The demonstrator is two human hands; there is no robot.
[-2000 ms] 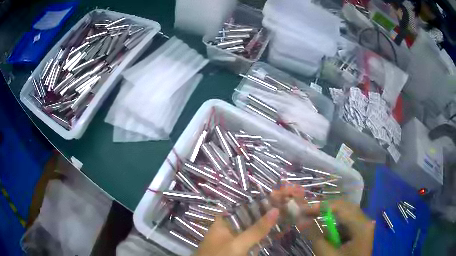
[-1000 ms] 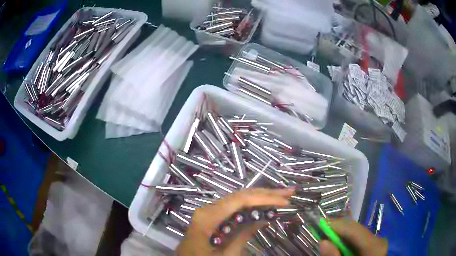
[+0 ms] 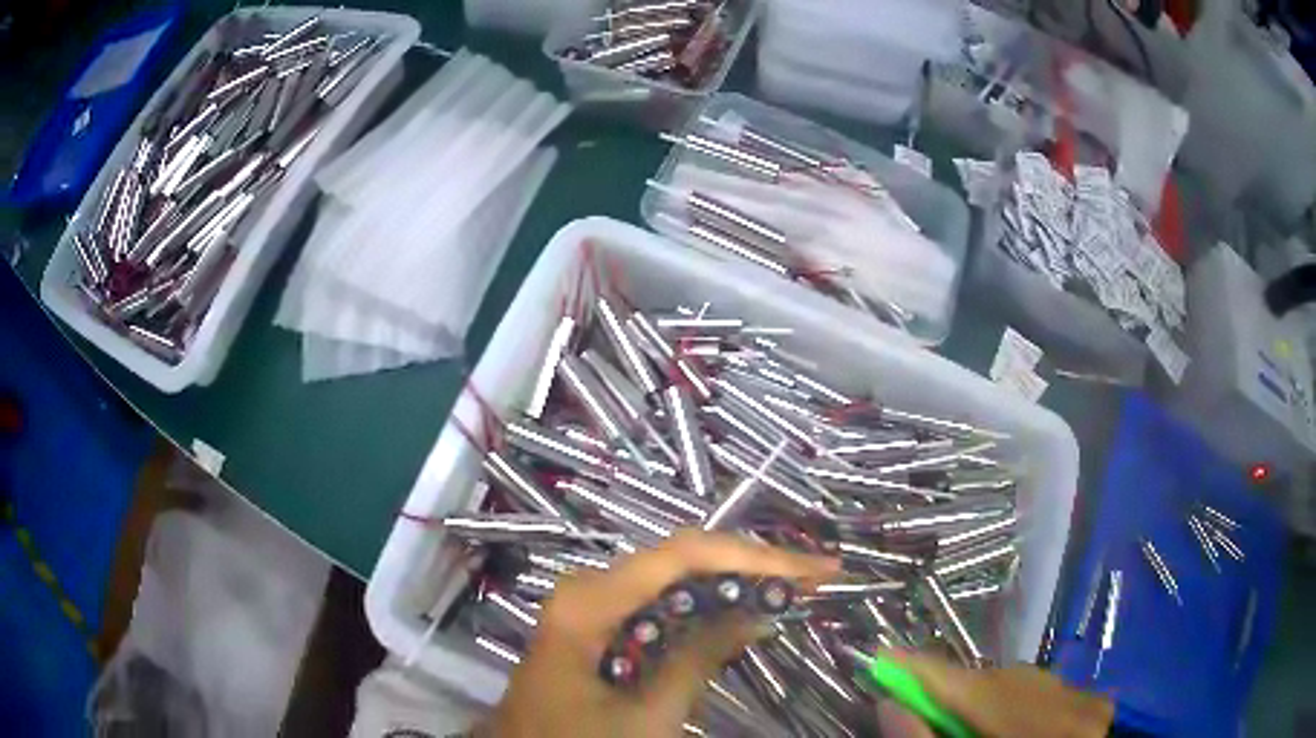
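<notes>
My left hand (image 3: 577, 634) is at the bottom centre, over the front of the main white tub (image 3: 1061, 476). It holds a curved row of several silver cylinders (image 3: 683, 603), with their dark round ends and pale centres facing me. My right hand (image 3: 1018, 699) is at the bottom right, partly cut off by the frame edge, and holds a green-handled tool (image 3: 912, 689). The tool's tip points left into the tub, near the cylinders; whether it touches one cannot be told. Silver tubes with red wires (image 3: 693, 440) fill the tub.
A second white tub of tubes (image 3: 387, 87) is far left, beside translucent sheets (image 3: 419, 216). Behind the main tub are a shallow clear box (image 3: 945, 252), a small clear box (image 3: 577, 75) and printed white packets (image 3: 1090, 238). A blue tray (image 3: 1140, 591) with loose tubes is right.
The left hand has turned from holding the cylinders sideways to showing their ends, and has shifted left. The green tool has moved left and lies flatter. The benchtop has shifted upward in view.
</notes>
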